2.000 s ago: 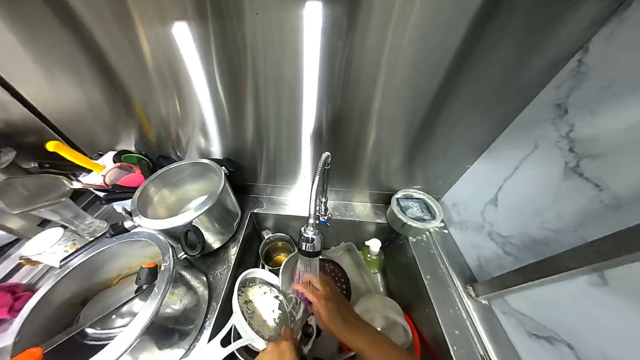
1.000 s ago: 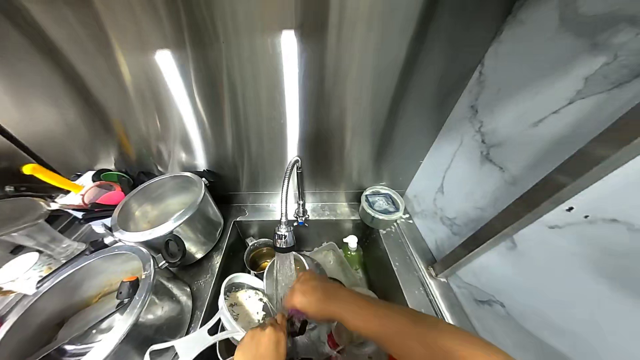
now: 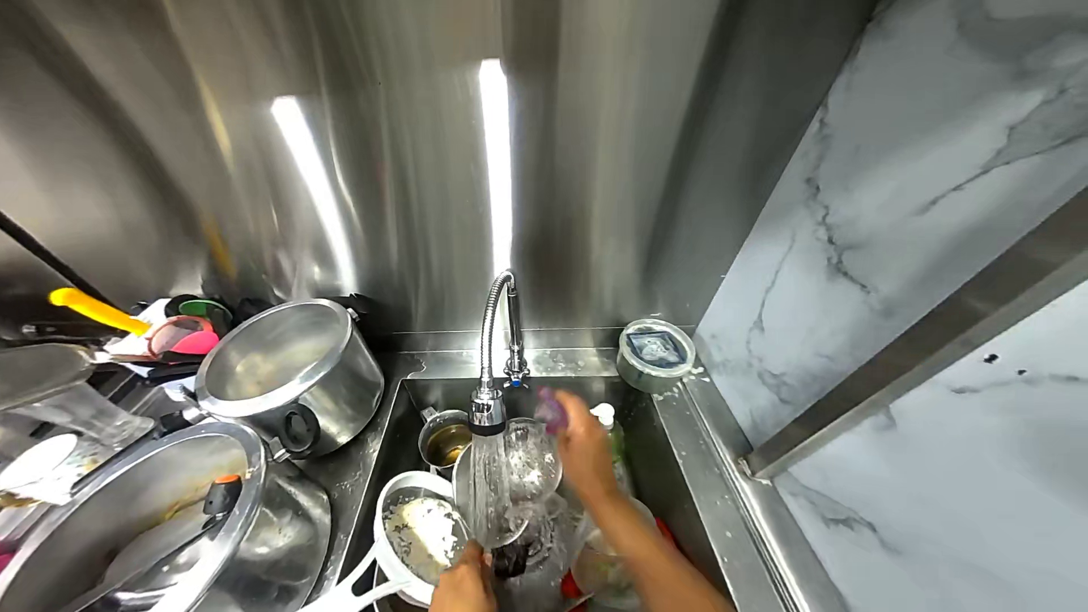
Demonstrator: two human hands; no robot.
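Water runs from the chrome spray head (image 3: 488,412) of a flexible faucet into the steel sink. My left hand (image 3: 466,582) is low at the sink's front, its fingers closed on a dark-handled item partly hidden by it. Left of that hand lies a white-rimmed strainer (image 3: 421,535) with white food residue. My right hand (image 3: 582,433) is raised right of the spray, holding a blurred purple scrubber (image 3: 552,410). A clear bowl or lid (image 3: 531,459) stands under the stream. Behind the strainer sits a small metal pot (image 3: 446,442) with brownish liquid.
A pressure cooker (image 3: 340,387) and a large steel pot (image 3: 255,518) with a utensil crowd the left counter. A round lidded container (image 3: 654,353) stands at the sink's back right corner. A green soap bottle (image 3: 616,438) is inside the sink. A metal bar (image 3: 918,340) crosses the marbled wall.
My right hand has lifted away from the stream to the right, and the purple scrubber now shows clearly in it. My left hand stays low beside the strainer.
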